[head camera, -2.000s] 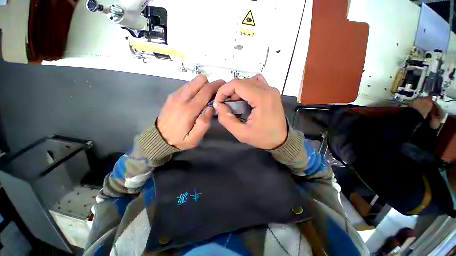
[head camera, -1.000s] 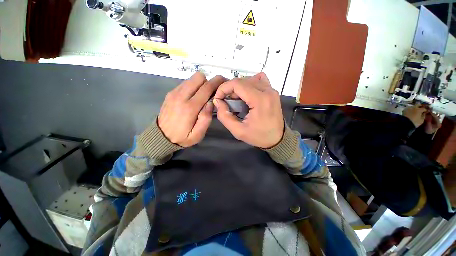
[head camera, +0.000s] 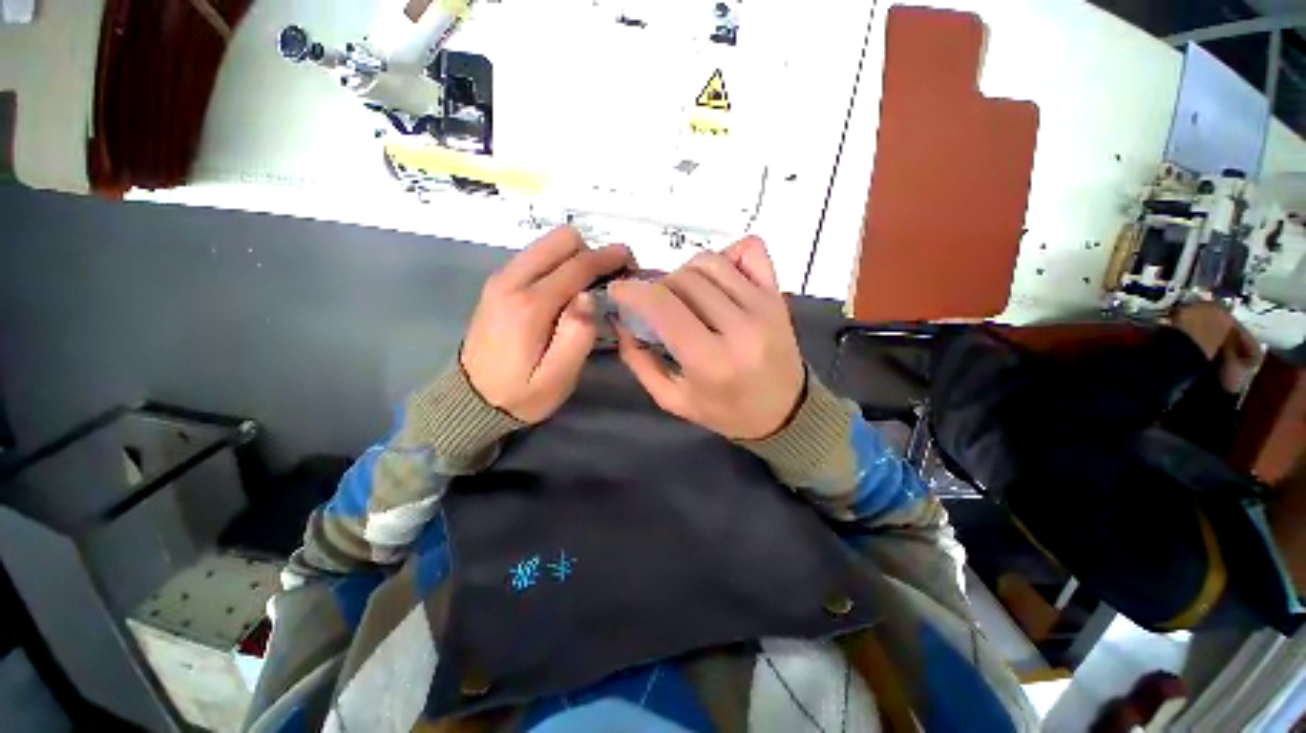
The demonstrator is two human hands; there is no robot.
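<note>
My left hand (head camera: 530,329) and my right hand (head camera: 716,341) meet in front of the apron, below the white machine bed's front edge. Their fingertips close on a small dark and silvery metal part (head camera: 609,304). The fingers hide most of it, so its shape cannot be told. Both hands are bare and the wrists are in knitted cuffs.
The white sewing machine bed (head camera: 630,129) with a machine head (head camera: 387,79) lies ahead. A flat rust-brown leather panel (head camera: 938,186) is ahead right, a brown stack (head camera: 155,86) ahead left. A person in dark clothing (head camera: 1089,458) sits at right. A grey bin (head camera: 86,530) stands left.
My right fingers have straightened from a round pinch and lie flatter over the part. My left fingertips have drawn slightly apart from them. The view has tilted up a little, showing more of the machine bed.
</note>
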